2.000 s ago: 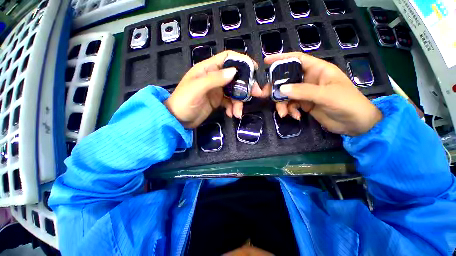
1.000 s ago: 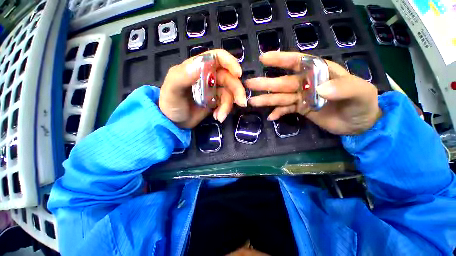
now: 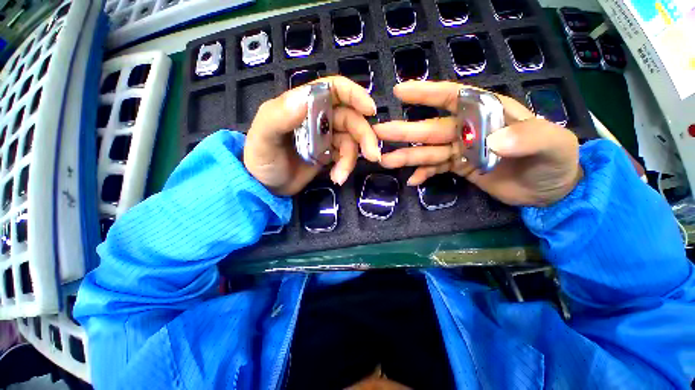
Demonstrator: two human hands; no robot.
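Observation:
My left hand (image 3: pixel 293 141) holds a silver watch unit (image 3: pixel 314 126) on edge, its back with a dark round sensor window turned inward. My right hand (image 3: pixel 518 148) holds another silver watch unit (image 3: pixel 482 129), its back showing and its sensor glowing red. Their screens are turned out of sight. Both hands are bare and above the black foam tray (image 3: pixel 389 234). Most watches in the tray lie face up with dark screens. Two watches (image 3: pixel 255 49) lie face down in the far left pockets. Some pockets near my left hand are empty.
White foam trays (image 3: pixel 47 301) full of dark watches stand at the left, with a blue edge (image 3: pixel 93 152). Several small dark watches (image 3: pixel 585 52) lie beyond the black tray at the right. A pale box (image 3: pixel 648 57) with a colourful screen is at the far right.
Both watches have turned from screens showing to backs showing, and the hands have moved apart. The left watch's red glow from a second ago is now dark; the right one still glows.

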